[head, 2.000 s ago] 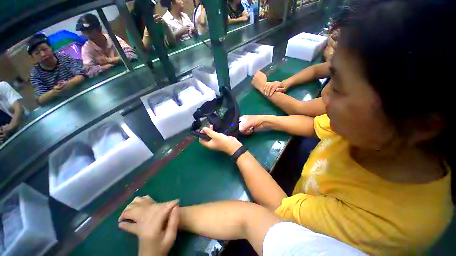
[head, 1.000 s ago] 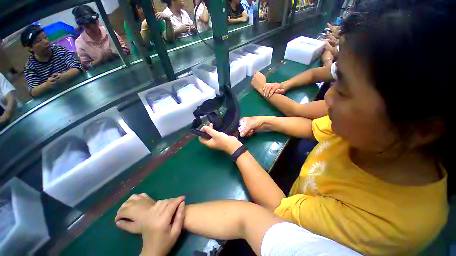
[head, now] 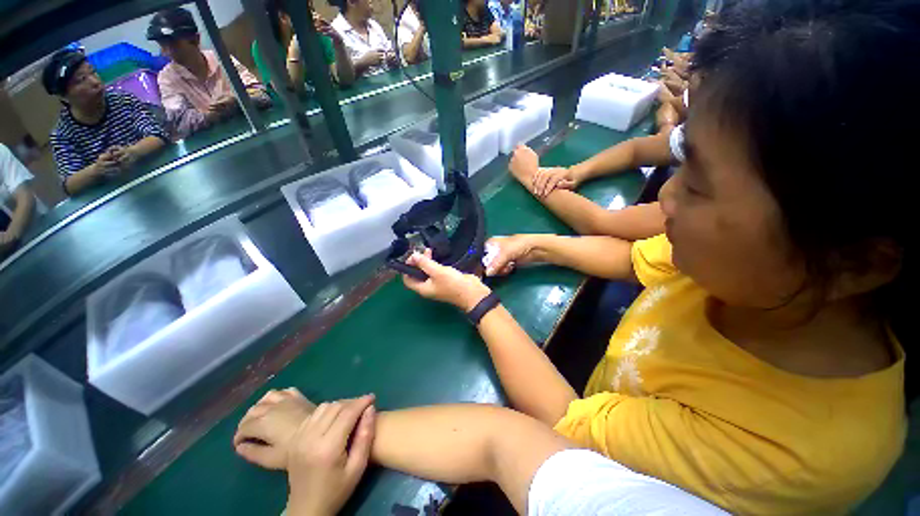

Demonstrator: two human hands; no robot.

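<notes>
My right hand (head: 266, 428) lies loosely bent on the green bench (head: 404, 348), with nothing seen in it. My left hand (head: 330, 443) comes from the bottom edge and is laid around my right wrist. Beyond them a neighbour in a yellow top holds a black head strap mount (head: 454, 234) in both hands above the bench. The strap stands as an upright loop. My hands do not touch it.
White foam trays (head: 217, 338) with bagged lumps stand in a row along the dark conveyor. A green post (head: 449, 111) rises behind the strap. The neighbour's forearm (head: 525, 353) is beside mine. Capped people (head: 96, 126) sit across the line. Small black pieces (head: 416, 509) lie at the near edge.
My left hand has shifted slightly and lies flatter over my right wrist. The view has moved a little. People across the line have turned their heads and moved their arms.
</notes>
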